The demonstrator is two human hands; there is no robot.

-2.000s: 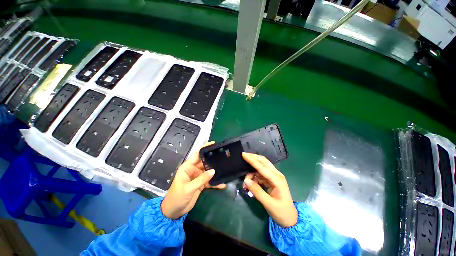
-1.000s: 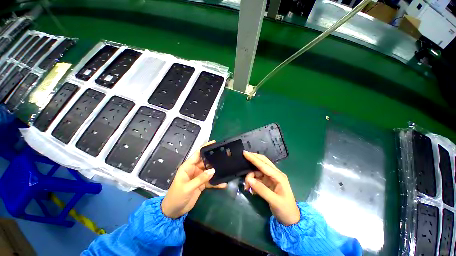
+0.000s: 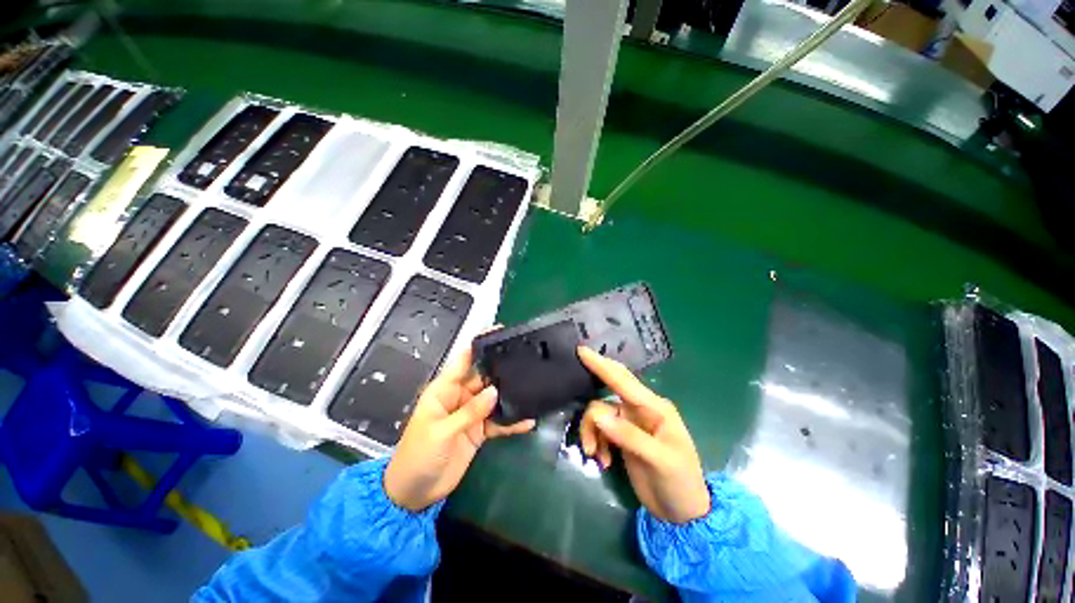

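Note:
A black phone frame [image 3: 627, 326] is held tilted above the green bench. A matte dark adhesive sheet [image 3: 536, 375] covers its left part. My left hand [image 3: 439, 438] grips the frame's left end, thumb on the front and fingers at the lower edge. My right hand [image 3: 646, 433] touches the sheet's right edge with an extended index finger; its other fingers are curled below the frame. Whether a small piece is between those fingers I cannot tell. A dark, shiny-edged bit [image 3: 578, 445] lies below the frame, partly hidden by my right hand.
A white blister tray [image 3: 334, 179] with black frames and one empty pocket is at left. Another filled tray [image 3: 963, 406] is at the right edge. A clear film [image 3: 831, 406] lies right of my hands. A grey post [image 3: 584, 106] stands behind; a blue stool [image 3: 88, 430] is lower left.
The frame has tilted so its inner face catches more light. My right thumb and curled fingers have moved off the frame's lower edge, leaving the index finger on it.

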